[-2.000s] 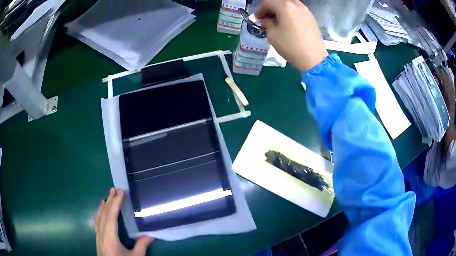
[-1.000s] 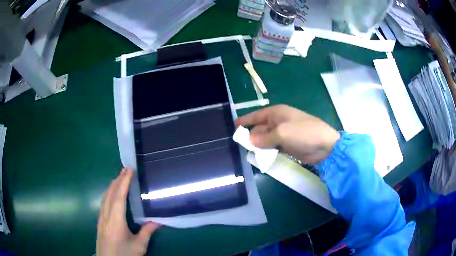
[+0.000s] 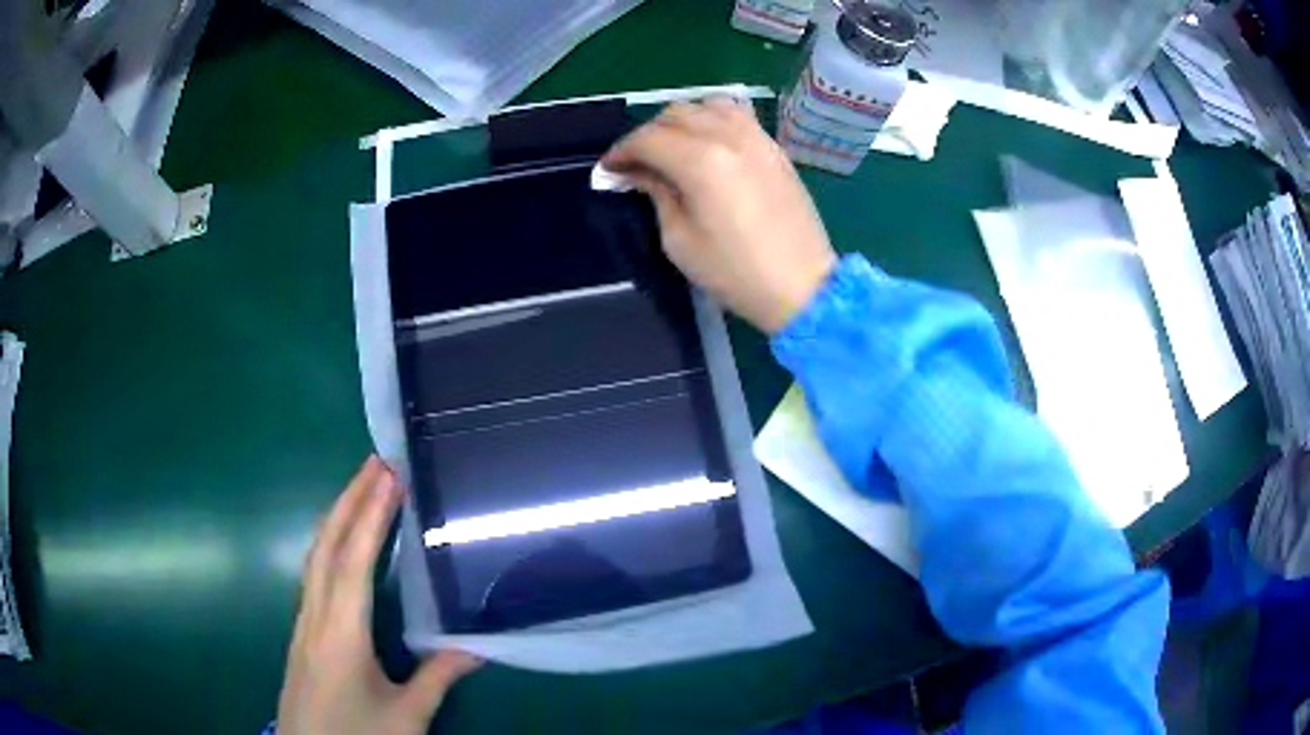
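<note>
A dark glossy tablet [image 3: 560,388] lies face up on a translucent white foam sleeve [image 3: 776,603]. My right hand [image 3: 726,194] holds a small white wipe [image 3: 609,178] in its fingertips at the tablet's upper right, against or just over the glass. Most of the wipe is hidden by the fingers. My left hand [image 3: 359,625] is open at the lower left, fingers and thumb apart, touching the sleeve's left and bottom edges beside the tablet.
A white positioning frame [image 3: 382,170] and black block [image 3: 553,134] are beyond the tablet. A dispenser bottle [image 3: 845,89] stands at upper right. A white board [image 3: 841,481] lies partly under my right sleeve. Liner sheets [image 3: 1092,345] lie right. A metal post [image 3: 108,165] is left.
My right hand went from the bottle down to the tablet's right side with a wipe, then up to its upper right corner. My left hand stays at the lower left. The view has shifted.
</note>
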